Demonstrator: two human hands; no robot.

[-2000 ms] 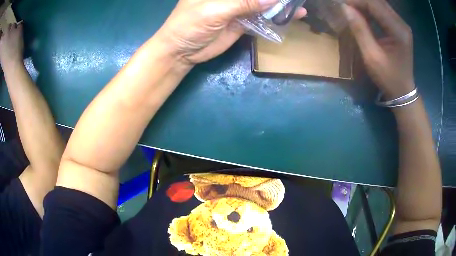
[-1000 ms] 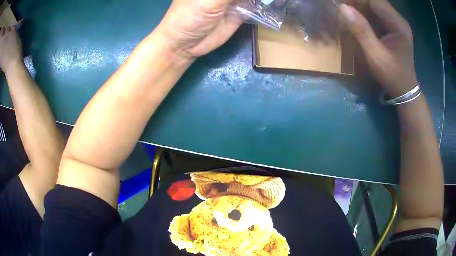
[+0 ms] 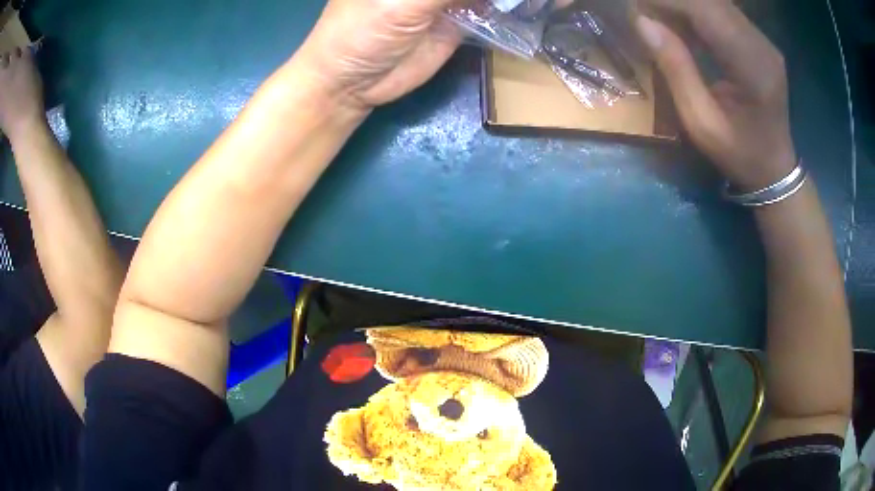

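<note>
My left hand, cut off by the top edge, holds a shiny clear plastic bag with something dark and pale in it. My right hand, at the upper right, holds a second clear plastic bag with dark thin parts in it. Both bags are above an open small carton, brown inside with a dark rim. The carton lies on the green table. The bags hide the carton's back part, and glare blurs their contents.
Another person's arm reaches over the table at the far left, its hand at a brown carton piece. The table's pale edge runs in front of my lap. A metal chair frame shows below it.
The bag at my right hand has turned and hangs lower over the carton, and its dark parts show more clearly. My left hand has shifted slightly up and left.
</note>
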